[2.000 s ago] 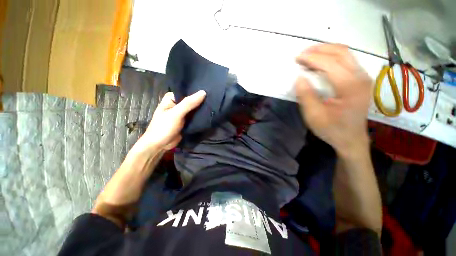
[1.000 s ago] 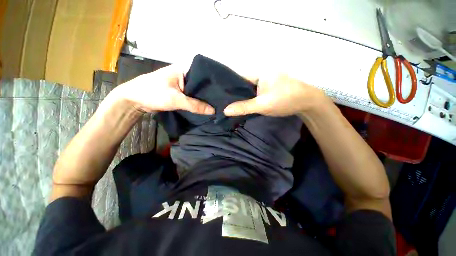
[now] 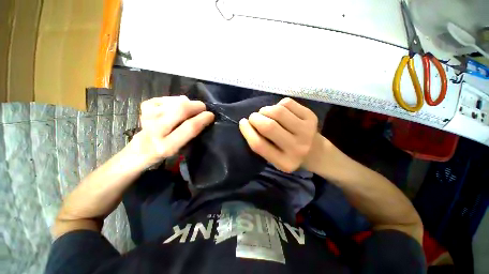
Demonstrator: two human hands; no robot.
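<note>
A black panel (image 3: 217,155) hangs between my two hands over my lap, just in front of the table's front edge. Its surface has a dull shine. A seam (image 3: 228,116) runs across it between my fingertips. My left hand (image 3: 174,126) pinches the panel on the left of the seam. My right hand (image 3: 281,134) grips it on the right, with the fingers curled. The fingertips hide parts of the panel's upper edge.
The white table (image 3: 257,51) lies ahead, with a ruler strip along its front edge. Scissors (image 3: 418,75) lie at the right, beside a control panel (image 3: 474,104). Cardboard (image 3: 59,51) stands at the upper left, above a grey quilted sheet (image 3: 48,160). A red crate (image 3: 423,139) is under the table.
My right hand has come from over the table onto the panel. The panel has turned from its matte side to its shinier side, and both hands now pinch it at the seam.
</note>
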